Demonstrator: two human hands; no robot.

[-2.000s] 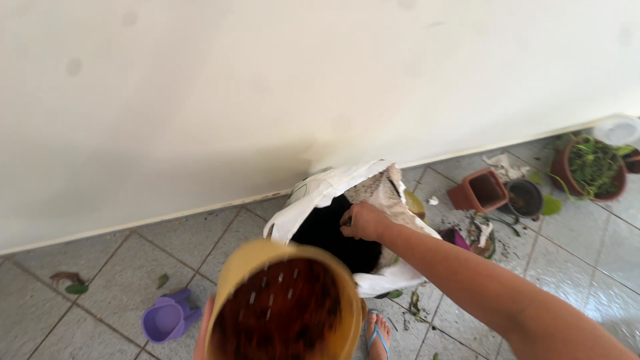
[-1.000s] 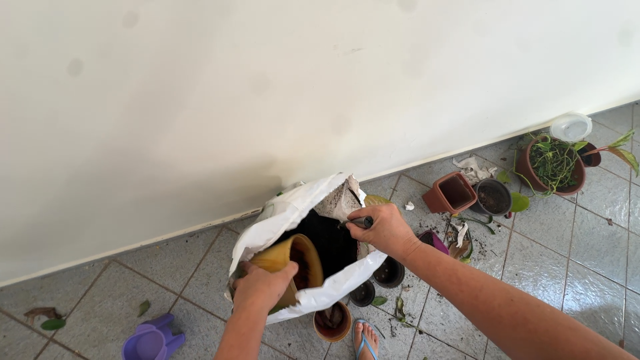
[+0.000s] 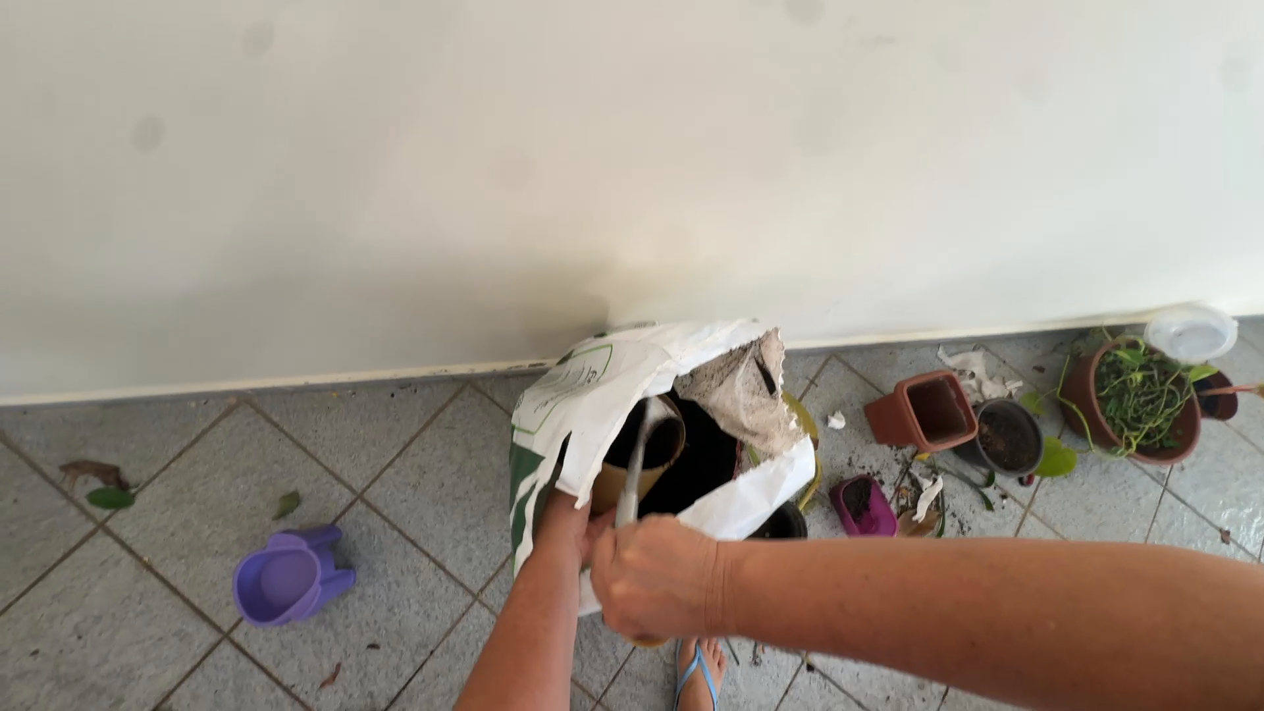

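Observation:
A white sack with green print [image 3: 583, 395] stands open against the wall, with dark soil [image 3: 699, 444] inside. My left hand [image 3: 585, 528] reaches into its mouth beside a yellow pot [image 3: 617, 482] and appears to hold it, though the fingers are mostly hidden. Over the sack's near edge, my right hand [image 3: 647, 578] grips a metal hand tool [image 3: 632, 474], probably a trowel, whose blade reaches over the pot's opening. Dark matter shows within the pot.
On the grey tiles at left lies a purple plastic container [image 3: 286, 578]. Right of the sack are a magenta pot [image 3: 862, 509], a square terracotta-coloured pot [image 3: 923, 410], a black pot [image 3: 1002, 436], a potted green plant [image 3: 1136, 400] and a clear lid [image 3: 1190, 332]. A sandalled foot [image 3: 699, 671] is below.
The yellow pot, in front of the sack two seconds ago, is now inside its mouth. My right hand has moved left from the sack's right side, bringing the tool to the pot.

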